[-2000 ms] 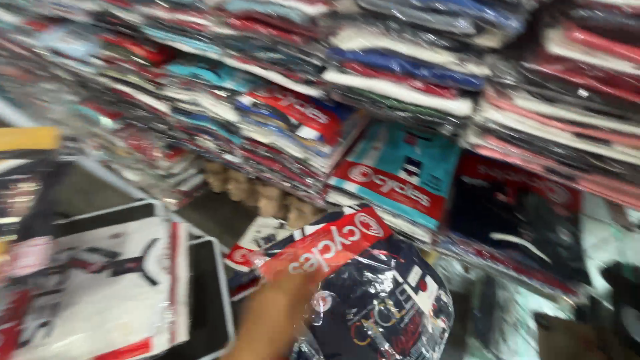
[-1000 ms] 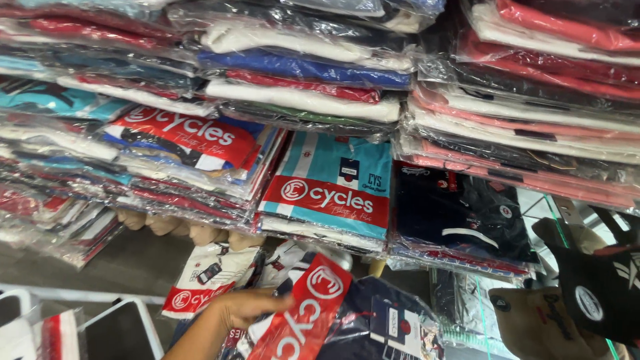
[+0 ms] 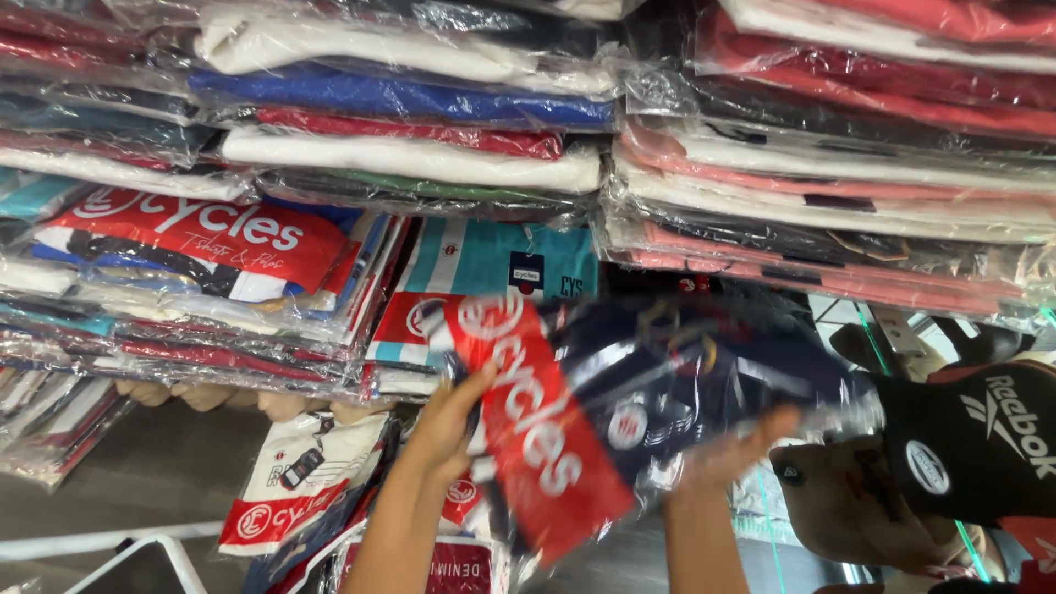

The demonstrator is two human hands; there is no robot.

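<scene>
A navy T-shirt in a clear plastic bag with a red printed band (image 3: pixel 660 388) is held up, tilted, between my two hands. My left hand (image 3: pixel 454 421) grips its left edge beside the red band. At its lower right, my right hand (image 3: pixel 738 454) is blurred, with the thumb over the plastic and the other fingers hidden beneath. Behind the package lies a turquoise bagged shirt (image 3: pixel 495 256) on the shelf. Below, a white bagged shirt with a red band (image 3: pixel 309 478) leans among other packages, left of my left forearm.
Stacks of bagged folded garments (image 3: pixel 412 157) fill the shelves above, with more pink and white ones (image 3: pixel 825 190) to the right. A black Reebok cap (image 3: pixel 965 445) and a brown cap (image 3: pixel 833 495) are at the right. A white metal frame (image 3: pixel 165 544) stands lower left.
The navy package has come up from the lower packages to in front of the shelf. My right hand, unseen before, is now on it. The view has shifted.
</scene>
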